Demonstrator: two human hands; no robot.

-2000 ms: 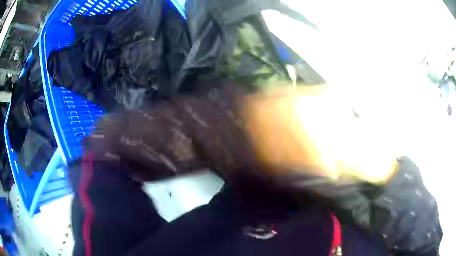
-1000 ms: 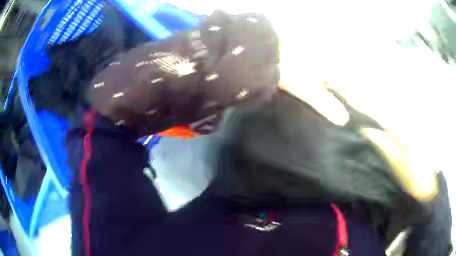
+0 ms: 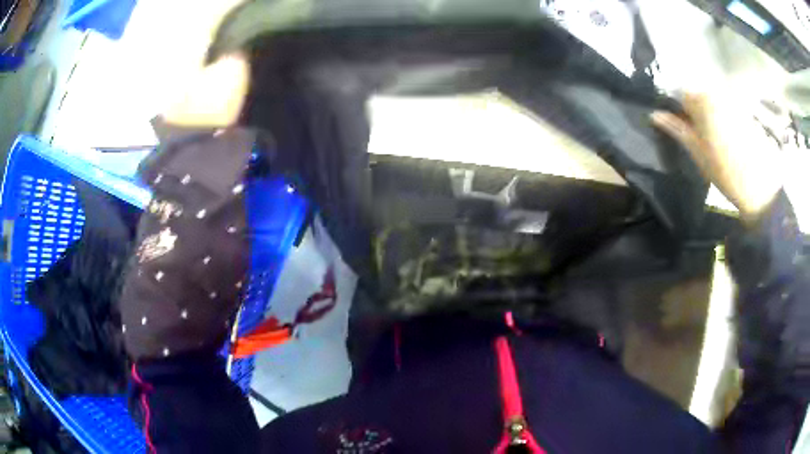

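A large black cloth piece, blurred, is spread between my two hands above the table edge, forming a loop with the white tabletop showing through it. A camouflage panel hangs in its lower middle, near my lap. My left hand is at the cloth's upper left corner, overexposed and blurred, with its fingers closed at the cloth. My right hand is at the cloth's right side, with its fingers against the dark edge.
A blue basket with crumpled black pieces stands at left, beside my left forearm. An orange-red item lies low by the basket. The tabletop glares white. Small dark items and equipment are at the far right.
The black cloth has been raised and spread out, and its camouflage panel now shows in the middle. My hands have moved apart, the left one to the upper left. The view has shifted.
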